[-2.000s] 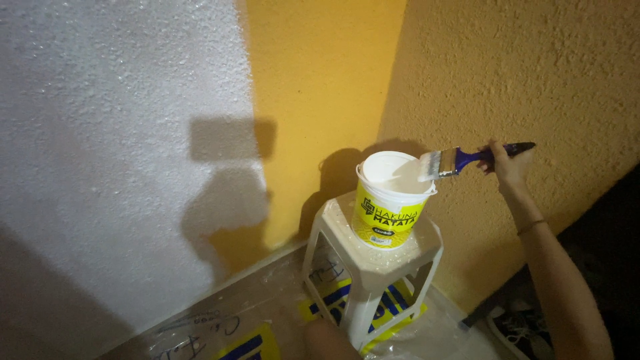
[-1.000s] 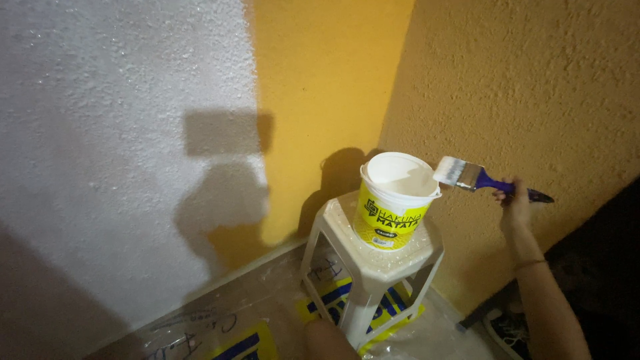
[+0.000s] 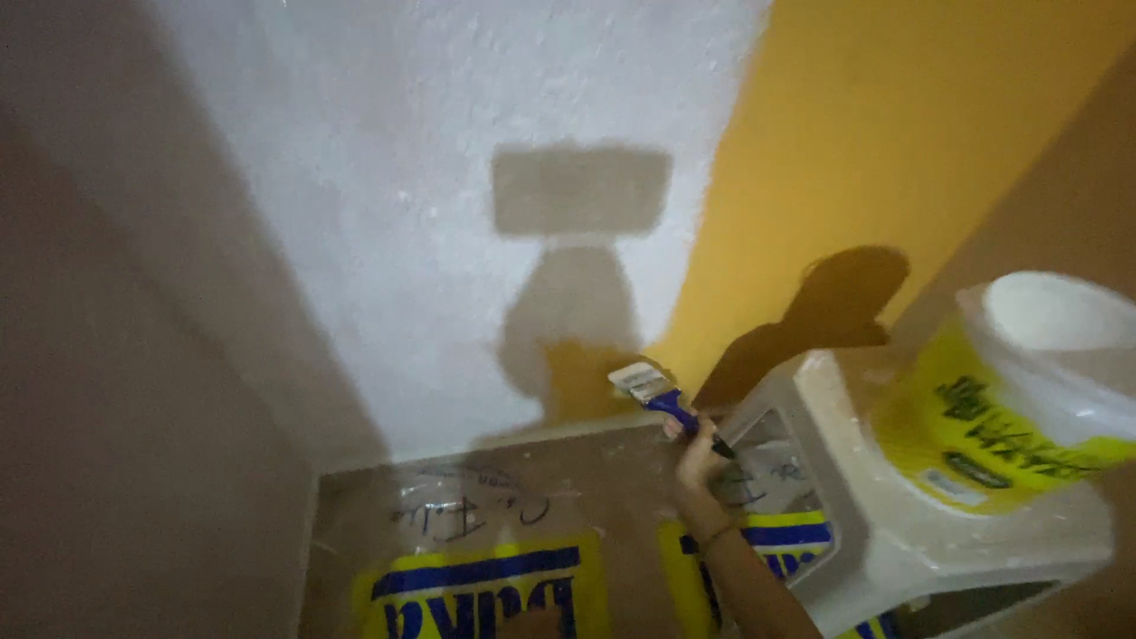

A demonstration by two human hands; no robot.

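My right hand [image 3: 699, 444] is closed around the handle of a paintbrush [image 3: 655, 388] with a blue handle and white paint on its bristles. The bristles are close to the lower part of the wall, by a yellow patch [image 3: 577, 377] bordering white paint; whether they touch it is unclear. Right of the hand, a white and yellow paint bucket [image 3: 985, 426] stands on a white plastic stool [image 3: 843, 408]. My left hand is outside the view.
Clear plastic sheeting with yellow and blue print [image 3: 479, 577] and handwriting covers the floor. The wall [image 3: 399, 177] is white on the left and yellow [image 3: 825, 133] towards the corner. Shadows fall across both.
My right hand has carried the paintbrush from beside the bucket, past the stool, down to the low wall area on the left. The view has swung left.
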